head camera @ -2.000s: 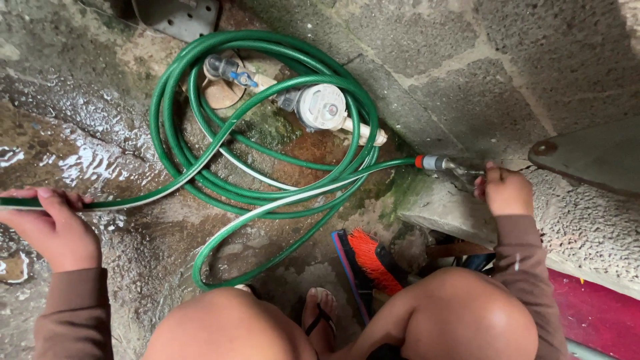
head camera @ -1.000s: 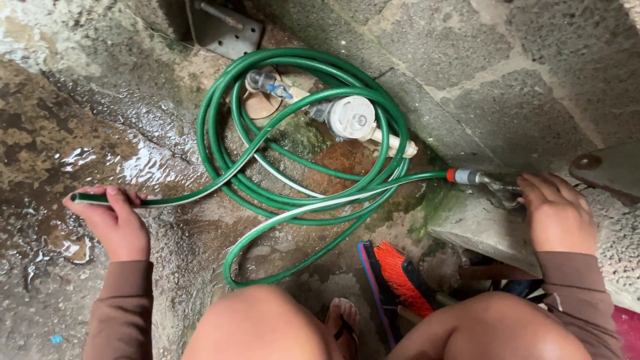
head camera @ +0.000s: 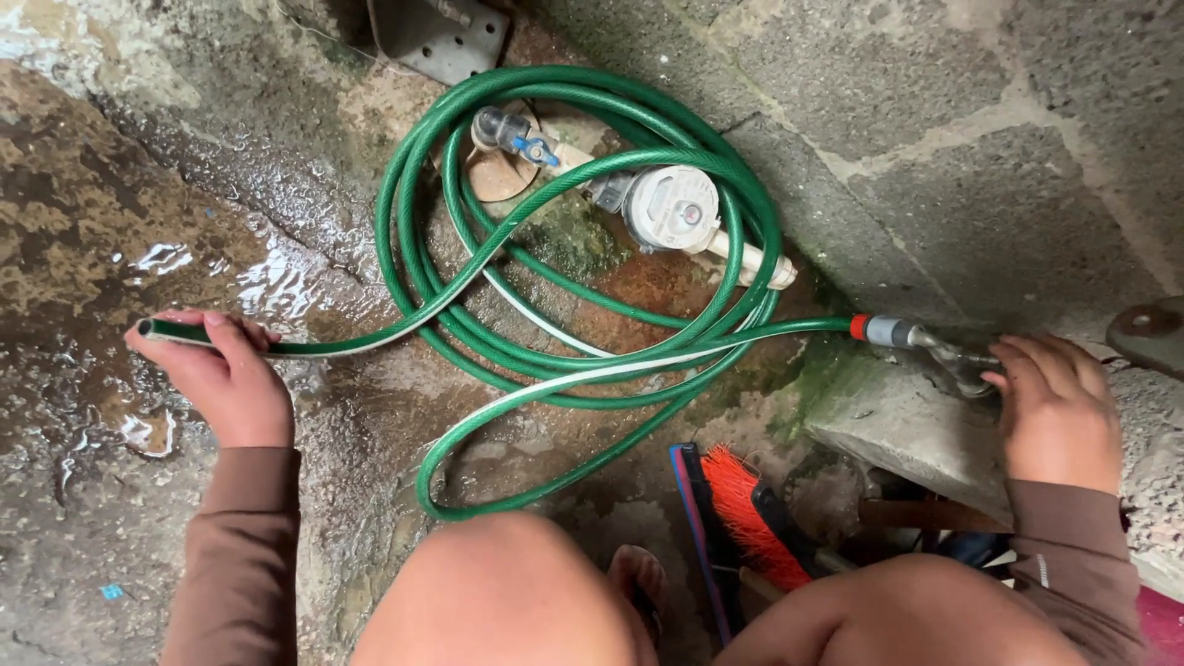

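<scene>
A green garden hose (head camera: 592, 379) with a white stripe lies in loose coils on the wet concrete. My left hand (head camera: 217, 370) holds its free end, the open mouth pointing left. At the other end, a grey and orange hose connector (head camera: 883, 330) joins a metal tap (head camera: 957, 361) beside the block wall. My right hand (head camera: 1054, 407) has its fingertips at the tap's right end; whether they grip it cannot be told. Inside the coils are a round water meter (head camera: 673, 208) and a valve with a blue handle (head camera: 536, 151).
A concrete block wall (head camera: 925, 166) rises at the right, above a concrete ledge (head camera: 916, 439). A brush with orange bristles (head camera: 747, 513) lies near my knees. A metal bracket (head camera: 444, 42) stands at the top. Water covers part of the floor (head camera: 305, 416) at left.
Two seconds ago the hose ran past my left hand out of view; now its open end shows at that hand. My right hand stays by the tap, its fingers shifted. The view has moved left.
</scene>
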